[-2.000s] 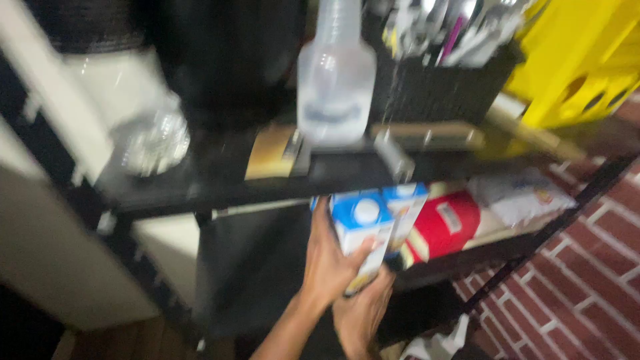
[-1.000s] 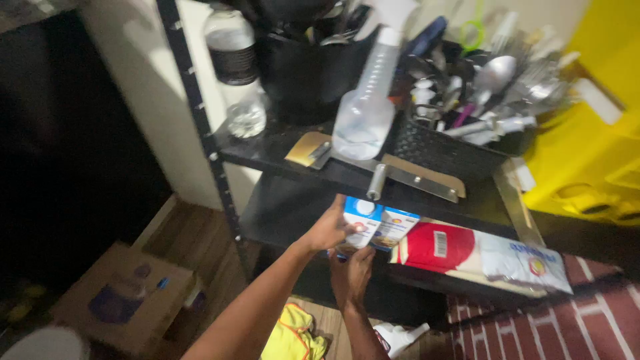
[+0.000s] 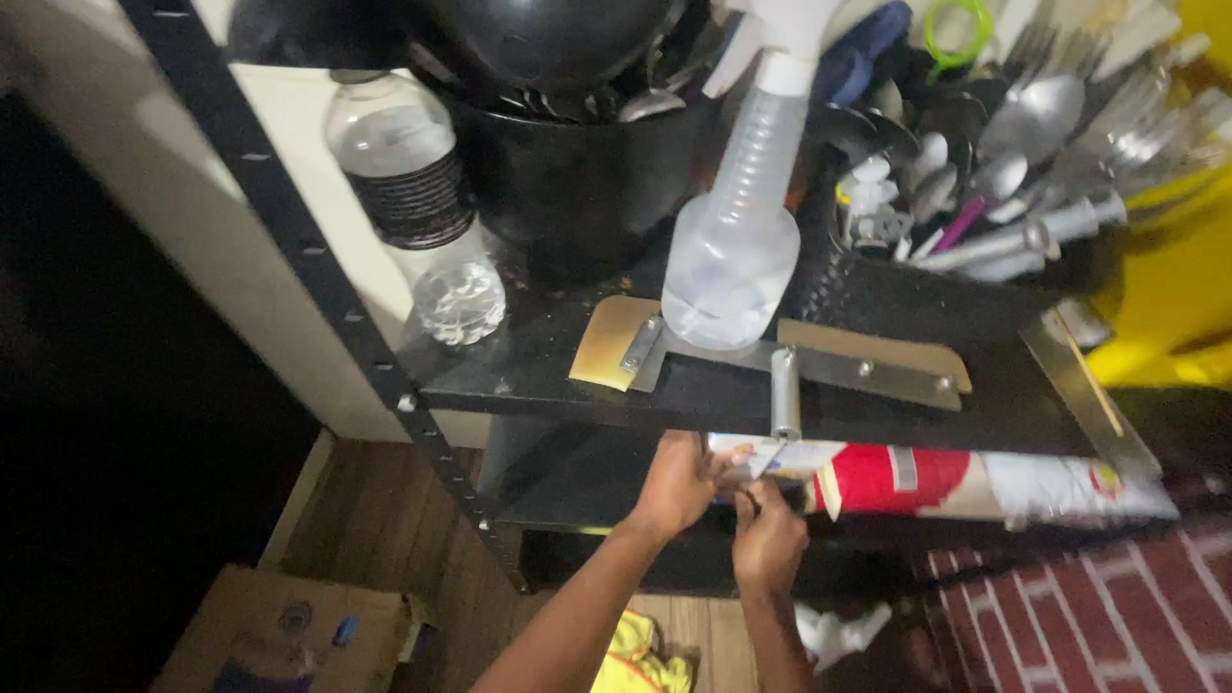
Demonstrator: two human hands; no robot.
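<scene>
White cartons [image 3: 804, 456] with printed sides lie at the front of the shelf below the top one, partly under the top shelf's edge. My left hand [image 3: 681, 484] has its fingers on the near carton's left end. Just right of it and slightly lower, my right hand [image 3: 770, 534] touches the underside or front of the cartons; its fingertips are partly hidden, so its hold is unclear. A red and cream package [image 3: 890, 481] lies right of the cartons, beside a white plastic package [image 3: 1049, 486].
On the top shelf [image 3: 539, 385] stand a water bottle [image 3: 414, 202], a spray bottle [image 3: 731, 269], a black pot [image 3: 587, 183] and a bin of cutlery [image 3: 962, 298]. A metal squeegee-like tool [image 3: 866, 371] overhangs its edge. A cardboard box [image 3: 289, 626] sits on the floor.
The cartons, held with their blue tops showing in the earlier frames, are now farther in under the top shelf, with the hands beside them. The view has moved closer to the shelf.
</scene>
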